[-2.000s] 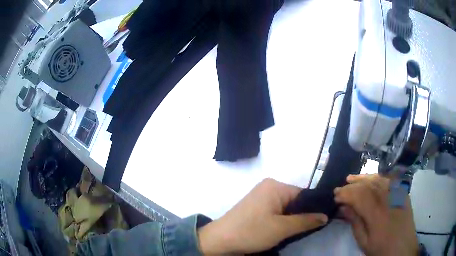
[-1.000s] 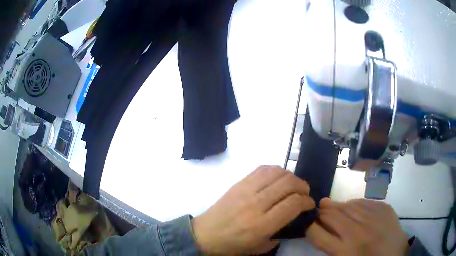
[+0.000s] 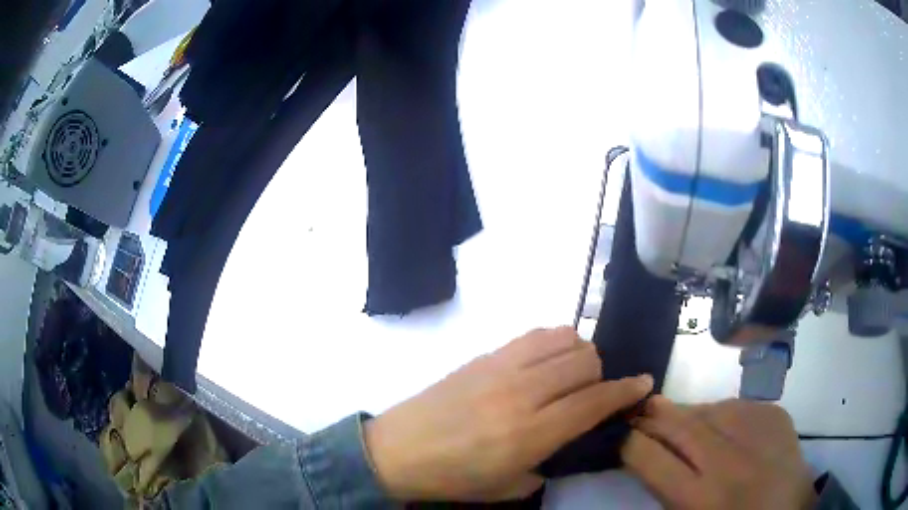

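Note:
A long black fabric strip (image 3: 633, 319) runs from behind the sewing machine head (image 3: 697, 149), past the needle area, to my hands. My left hand (image 3: 488, 413) lies on the strip's near part and grips it, thumb and fingers at its edge. My right hand (image 3: 727, 453) pinches the strip's right edge, its fingertips touching near my left fingertips. The near end of the strip folds under my left hand. The needle is hidden behind the machine's metal parts. The pale needle plate (image 3: 694, 315) shows right of the strip.
Waiting black cut pieces (image 3: 408, 179) fan out on the white table at left and centre. A grey box with a round vent (image 3: 98, 144) stands at far left. A chrome guard (image 3: 796, 219) and grey attachment (image 3: 765, 371) hang at right. Tan cloth (image 3: 154, 433) lies below the table edge.
Over the last second my left fingers have opened out along the strip. Earlier, both hands shifted toward me with the strip, away from the needle. The view has also shifted.

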